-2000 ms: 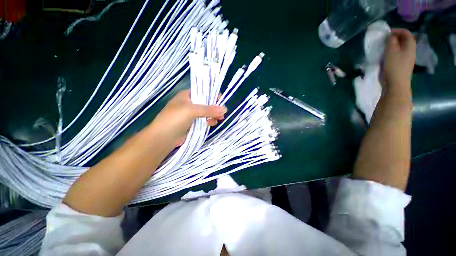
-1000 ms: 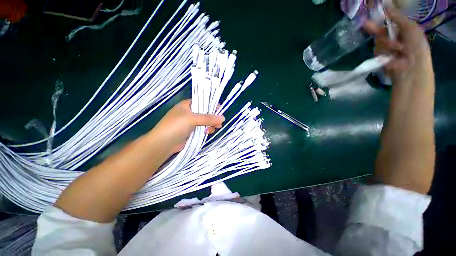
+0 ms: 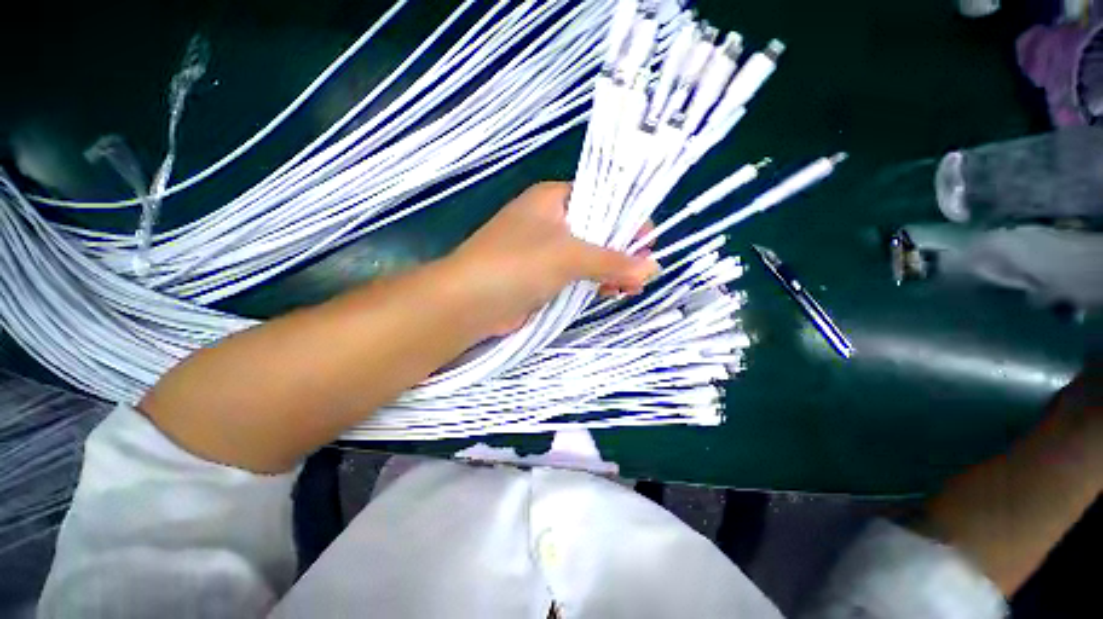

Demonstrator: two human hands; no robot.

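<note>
My left hand (image 3: 544, 260) is closed around a bunch of white charging cables (image 3: 641, 145), their plug ends with small metal tips fanned upward and to the right. Two plugs spread apart from the rest to the right. More white cables (image 3: 677, 363) lie under and below the hand, ends toward the right. My right hand is out of the picture past the right edge; only a blurred forearm and white sleeve show at lower right.
A second group of cables (image 3: 399, 157) lies at upper left. A slim pen or marker (image 3: 804, 302) lies right of the cables. A clear bottle (image 3: 1022, 179), white cloth (image 3: 1016, 260) and small metallic pieces (image 3: 904, 256) are at right. Twisted clear plastic (image 3: 163, 157) lies at left.
The view has shifted, so the bunch and the left hand appear further right. The right hand, earlier at upper right by the white cloth and bottle, has gone out of the picture.
</note>
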